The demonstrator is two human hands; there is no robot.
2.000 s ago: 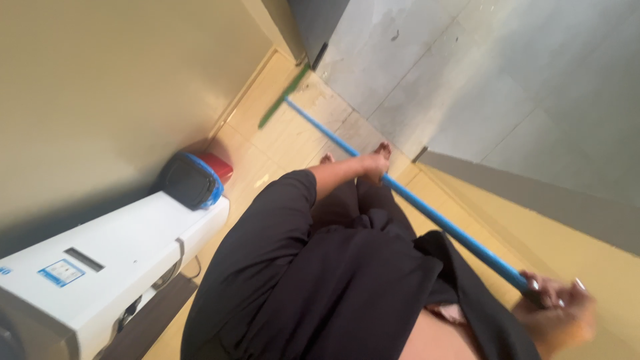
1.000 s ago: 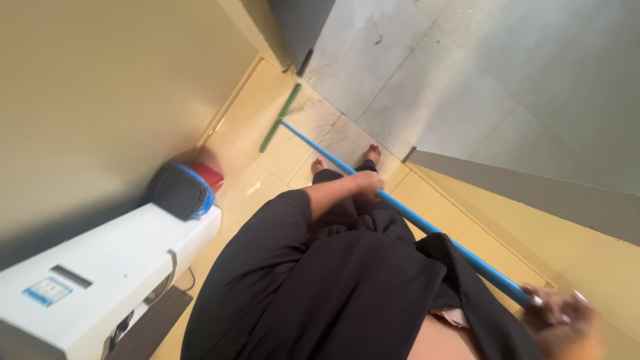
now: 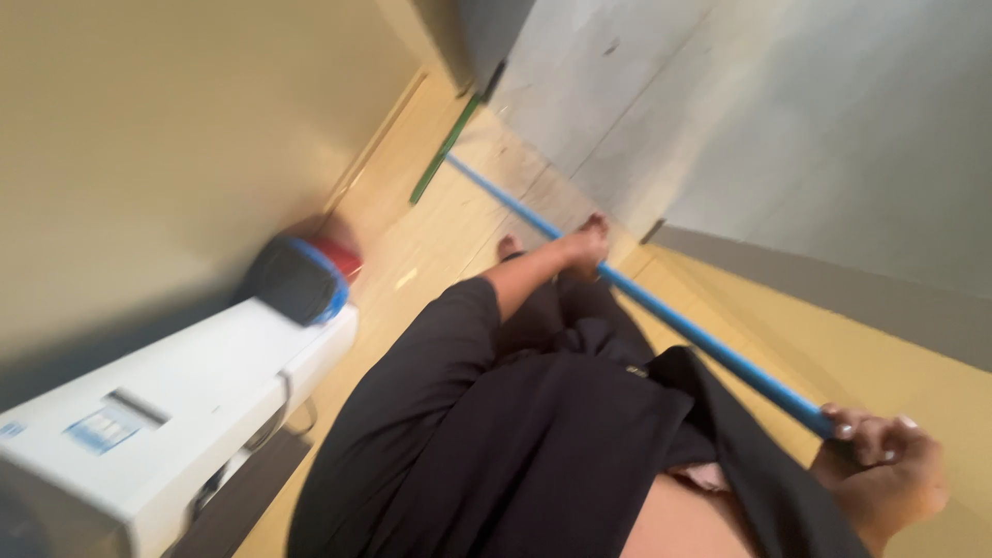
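Observation:
A blue pole [image 3: 697,337] runs slantwise from the lower right toward the upper middle, where it meets a long green bar-shaped head [image 3: 444,151] on the tiled floor. A short black piece lies in line with the head's far end. My left hand [image 3: 585,248] grips the pole partway down, over my legs. At the lower right, my right hand [image 3: 883,457] is closed round the pole's upper end. Both bare feet show partly, past my dark trousers. The view is somewhat blurred.
A white appliance or cabinet [image 3: 209,364] stands at the left, with a dark, blue-rimmed object [image 3: 298,283] and a red one at its far end. A beige wall [image 3: 170,116] rises at the left. Gray floor tiles [image 3: 659,93] lie beyond the doorway.
The green head first moves nearer my feet, then away toward the dark door edge. Both hands stay on the pole throughout.

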